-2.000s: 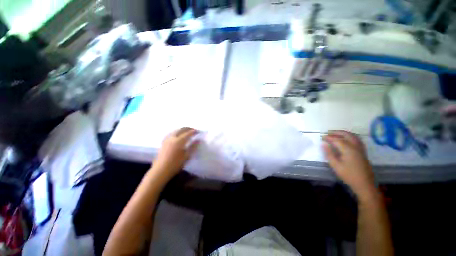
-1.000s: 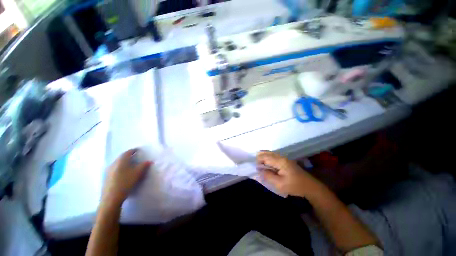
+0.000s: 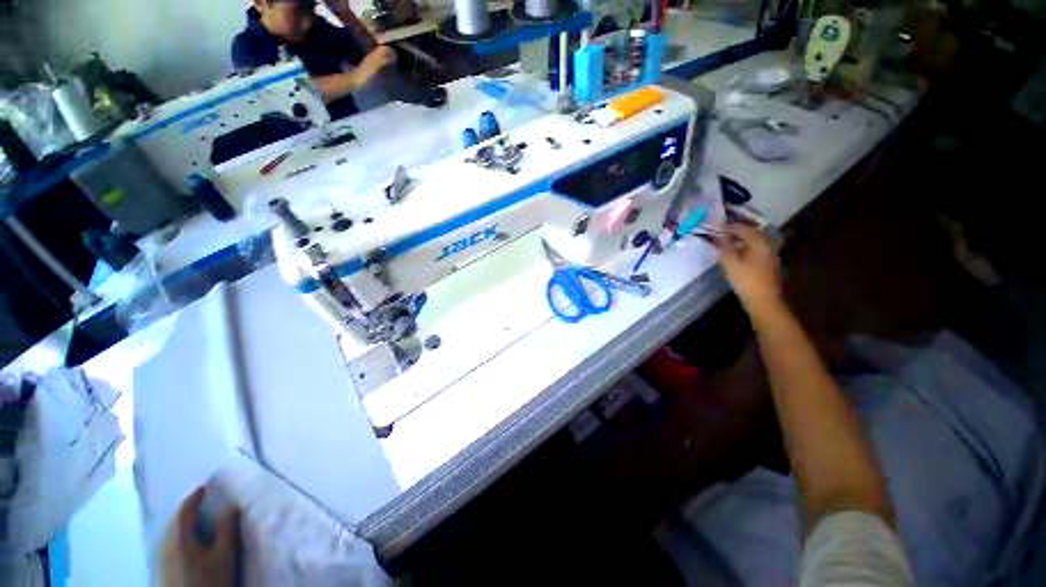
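My left hand (image 3: 201, 545) is at the bottom left, partly cut off by the frame edge, resting on a pale lilac cloth panel (image 3: 301, 522). Whether its fingers grip the cloth cannot be told. My right hand (image 3: 751, 264) is stretched to the far right end of the table, its fingertips at small tools beside a turquoise item (image 3: 693, 221); what it touches is too small to tell. A white sewing machine marked JACK (image 3: 470, 243) stands between the hands. Another pale panel with a long fold (image 3: 293, 401) lies left of the needle area (image 3: 390, 327).
Blue-handled scissors (image 3: 578, 294) lie right of the needle area. White cut pieces (image 3: 57, 459) lie at far left. An orange item (image 3: 638, 103) lies on the machine head. A person (image 3: 301, 52) sits behind another machine (image 3: 218, 126). Grey cloth (image 3: 918, 447) is at lower right.
The view has turned right. My right hand has let go of the cloth and moved to the tools at the table's right end. My left hand is still at the cloth.
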